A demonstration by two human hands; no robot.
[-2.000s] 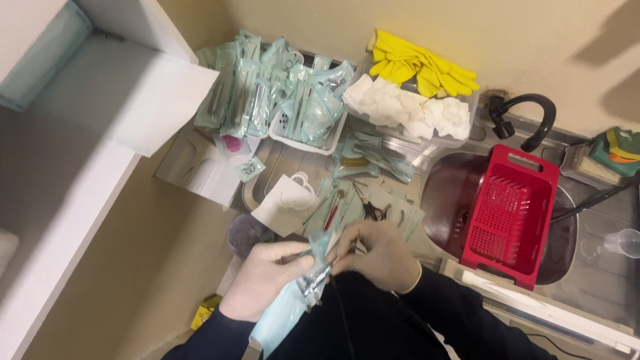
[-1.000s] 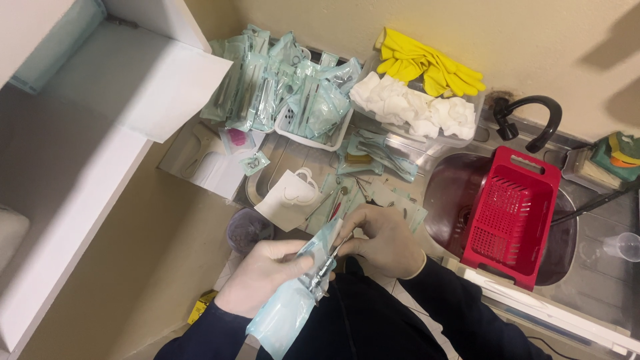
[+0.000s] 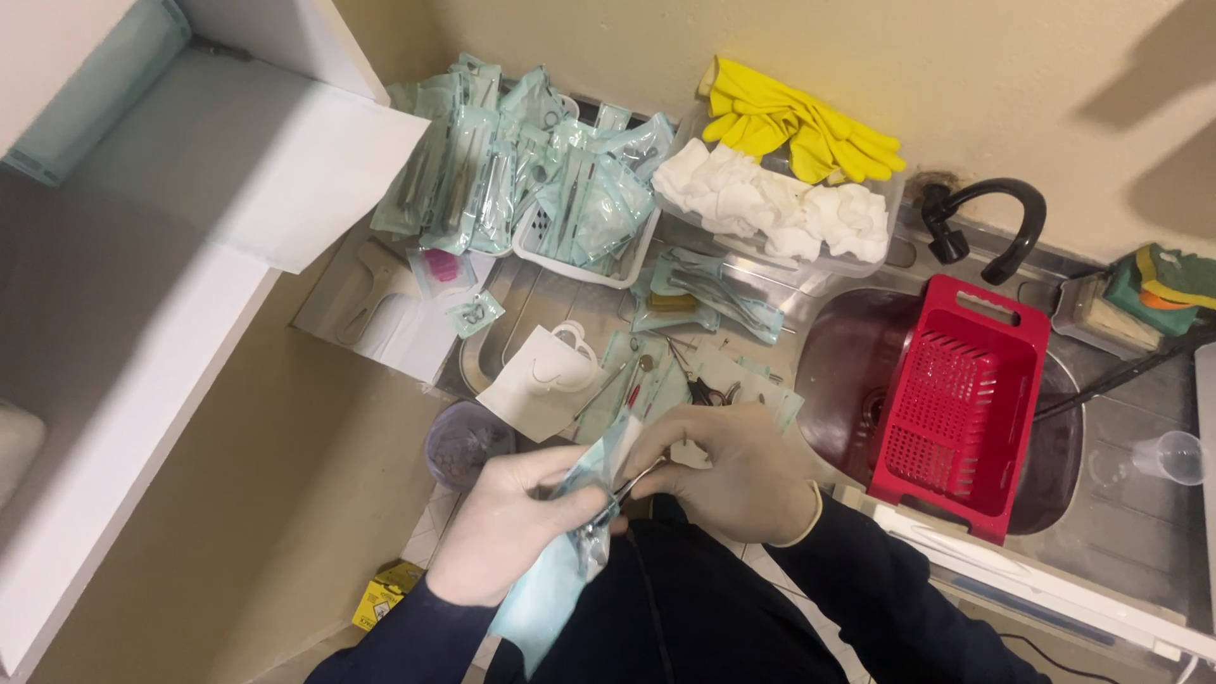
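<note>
My left hand (image 3: pixel 518 522), in a pale glove, grips a blue-and-clear sterilization pouch (image 3: pixel 546 594) in front of my body. Pinched between the gloved fingers of my right hand (image 3: pixel 736 470) is a slim metal instrument (image 3: pixel 641 480), whose far part lies at the pouch's mouth. Its kind is not clear. Just beyond my hands, a dental mirror (image 3: pixel 646 363), scissors (image 3: pixel 701 388) and other instruments rest on flat pouches. Left of these lies a white paper (image 3: pixel 537 385). Filled pouches (image 3: pixel 465 176) crowd the white baskets (image 3: pixel 584 274) at the back.
A red plastic basket (image 3: pixel 1021 408) sits over the steel sink (image 3: pixel 826 380), below a black faucet (image 3: pixel 1016 195). Yellow rubber gloves (image 3: pixel 798 119) and white crumpled material (image 3: pixel 774 204) fill a clear bin (image 3: pixel 893 204). A white shelf (image 3: pixel 161 456) juts in at left. A purple-tinted container (image 3: pixel 465 442) stands near my left hand.
Two seconds ago both hands were at the pouch's upper end. The metal instrument shows in my right fingers one second ago and now.
</note>
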